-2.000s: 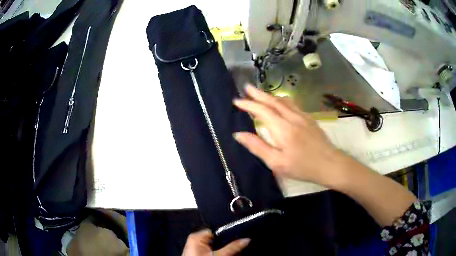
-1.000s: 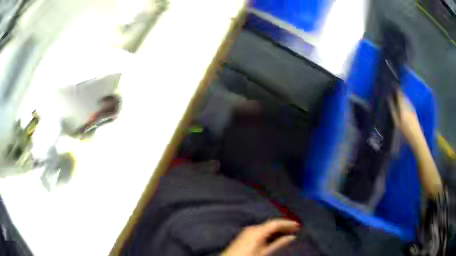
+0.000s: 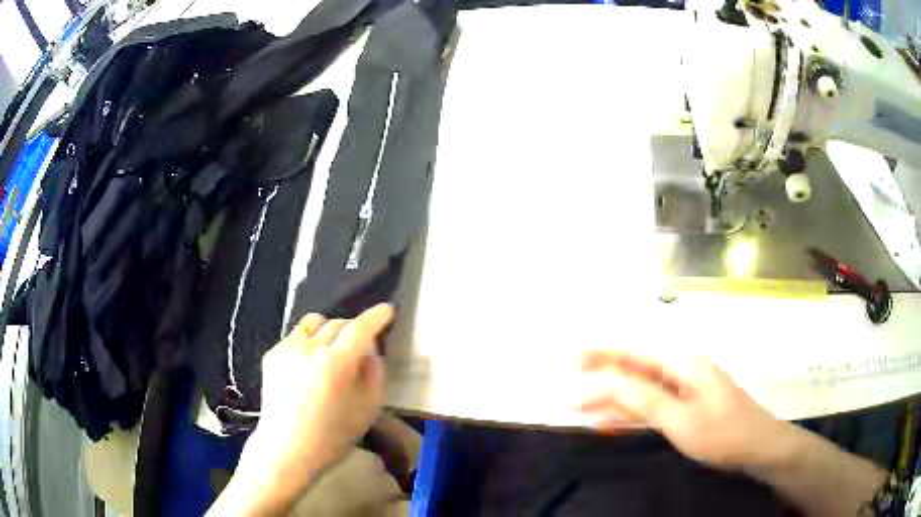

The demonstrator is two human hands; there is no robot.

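Observation:
A dark fabric panel (image 3: pixel 348 232) with a straight silvery zipper (image 3: pixel 380 162) lies at the left of the white table. My left hand (image 3: pixel 328 369) is on its lower end, with the fingers and thumb closed on the dark cloth. My right hand (image 3: pixel 672 404) is at the table's front edge, slightly blurred, fingers spread and holding nothing. A second dark piece (image 3: pixel 237 293) with a wavy zipper line lies left of my left hand.
A heap of dark pieces (image 3: pixel 121 222) fills the left side. The sewing machine head (image 3: pixel 742 91) is at the upper right. Red and black snips (image 3: pixel 848 273) lie right of the needle, near yellow tape (image 3: pixel 747 288). A white sheet (image 3: pixel 879 192) lies on the bed.
The view has swung back from the blue bin to the table. The ringed panel, earlier on the table and then a dark piece at the bin, is gone from view. My left hand has taken hold of another panel.

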